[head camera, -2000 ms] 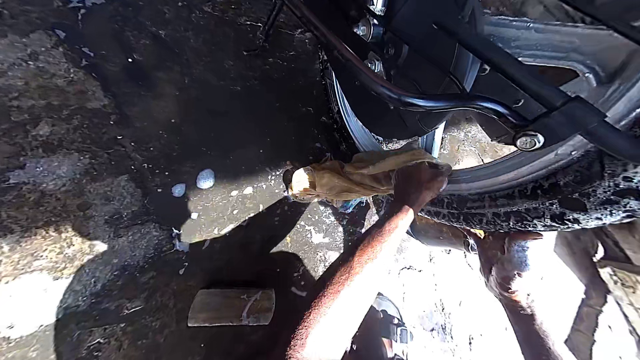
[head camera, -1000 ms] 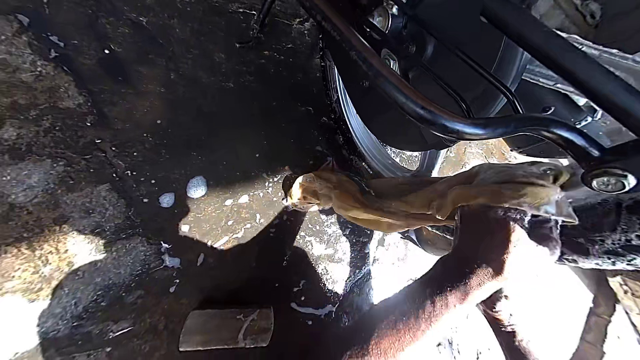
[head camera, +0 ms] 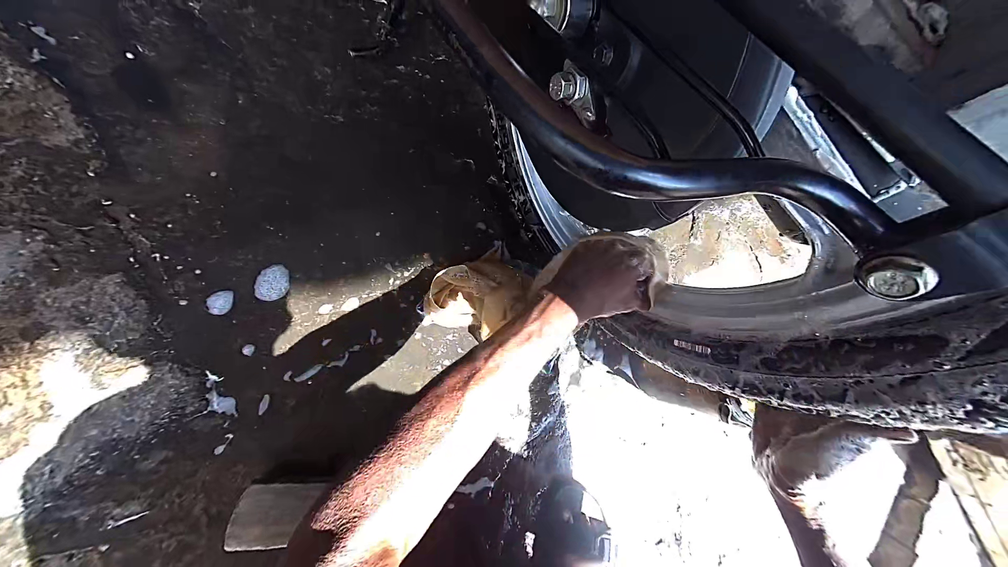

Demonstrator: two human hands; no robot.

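My left hand (head camera: 606, 276) is closed on a tan cloth (head camera: 492, 291), pressed against the inner edge of the wheel's metal rim (head camera: 732, 307). The cloth's loose end hangs to the left of my hand, over the wet ground. Below and to the right, my right hand (head camera: 819, 457) is at the outer edge of the black tyre (head camera: 827, 358), in strong sunlight; its fingers are partly hidden, and whether it grips the tyre cannot be told. Foam spots lie on the tyre's side.
A bent black metal tube (head camera: 677, 177) crosses above the wheel to a large bolt (head camera: 896, 279). A dark guard (head camera: 685, 87) lies behind it. Foam blobs (head camera: 272, 283) dot the wet ground at left, and a flat block (head camera: 272, 516) lies at lower left.
The cloth was stretched across the wheel towards the right a second ago; now it is bunched further left. My left hand has moved left and up along the rim with it.
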